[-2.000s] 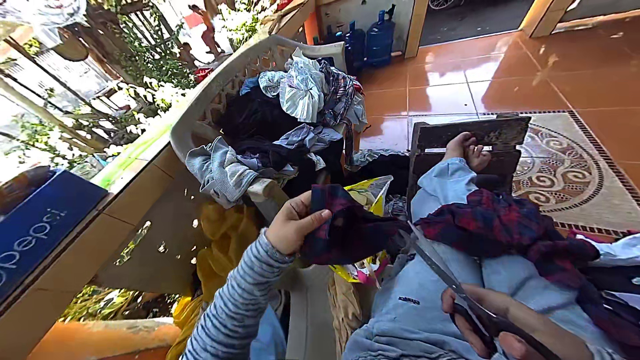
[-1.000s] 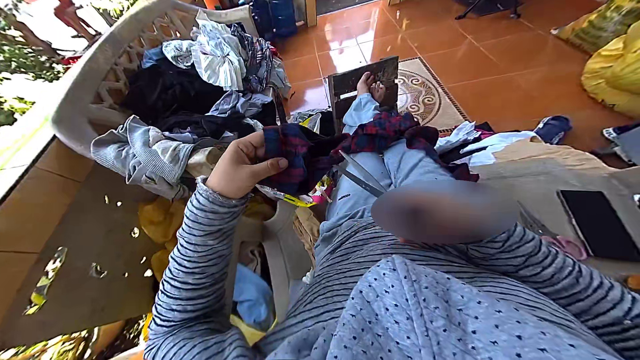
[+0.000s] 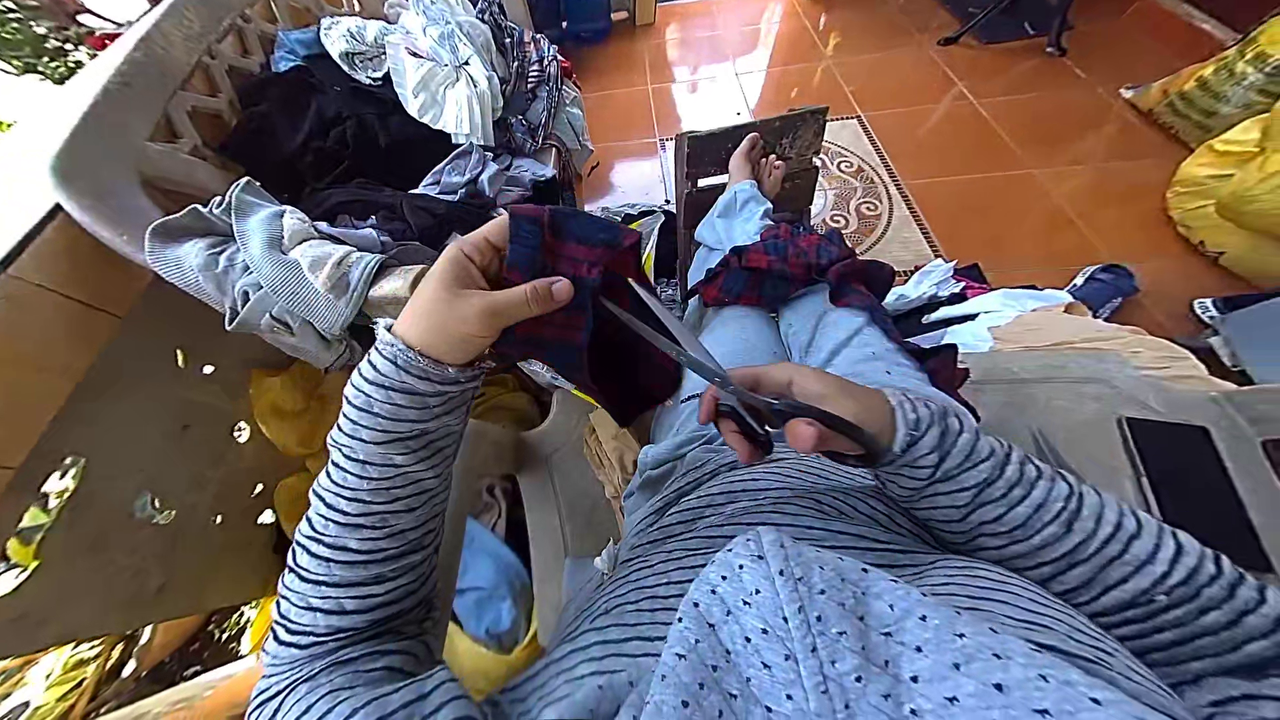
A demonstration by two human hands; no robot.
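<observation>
My left hand (image 3: 465, 300) pinches a piece of red and navy plaid cloth (image 3: 575, 270) between thumb and fingers, to the left of my lap. My right hand (image 3: 800, 405) has its fingers through the handles of metal scissors (image 3: 705, 368). The scissors' blades are parted and point up and left, with their tips at the held cloth; whether fabric lies between them I cannot tell. More plaid cloth (image 3: 780, 262) is draped over my legs, near my bare foot.
A plastic chair (image 3: 110, 150) at the left bears a heap of clothes (image 3: 340, 130). A wooden stool (image 3: 690, 180) stands by my foot. At the right, a dark phone (image 3: 1190, 490) rests on a grey surface, with folded cloths beyond it and yellow sacks (image 3: 1235, 195) on the tiled floor.
My right hand and the scissors have moved closer to my left hand and the held cloth since one second ago. The view has swung right since two seconds ago.
</observation>
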